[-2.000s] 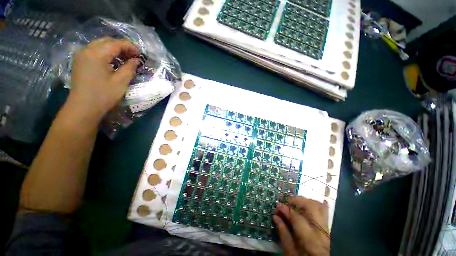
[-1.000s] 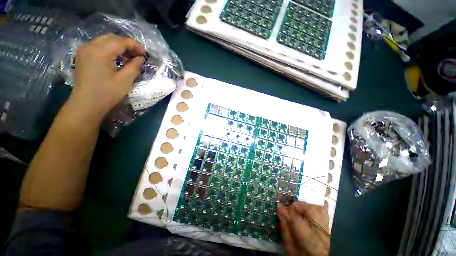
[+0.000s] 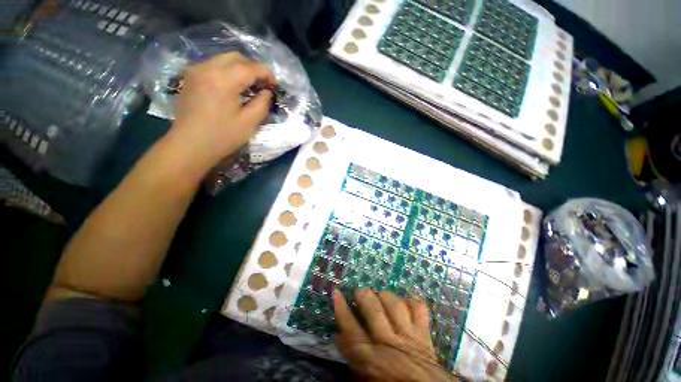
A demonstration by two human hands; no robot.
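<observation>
A green circuit board panel lies on a white carrier board with rows of brown holes down both sides. My right hand rests over the lower part of the panel, fingers on its lower left and middle; whether it holds a part cannot be told. My left hand is at the left clear bag, thumb and fingers pinched beside small dark shiny parts; whether a part is held is too small to tell. A right clear bag of silvery parts lies right of the carrier.
A stack of white carriers with green panels is at the back. Clear plastic trays are at the far left. Upright striped carriers stand at the far right. A yellow-green thin tool is at the back right. Thin dark wires cross the carrier's right edge.
My right hand has moved left across the panel from its lower right edge. The view has shifted, so the bench things appear farther right. My left hand remains at the left bag.
</observation>
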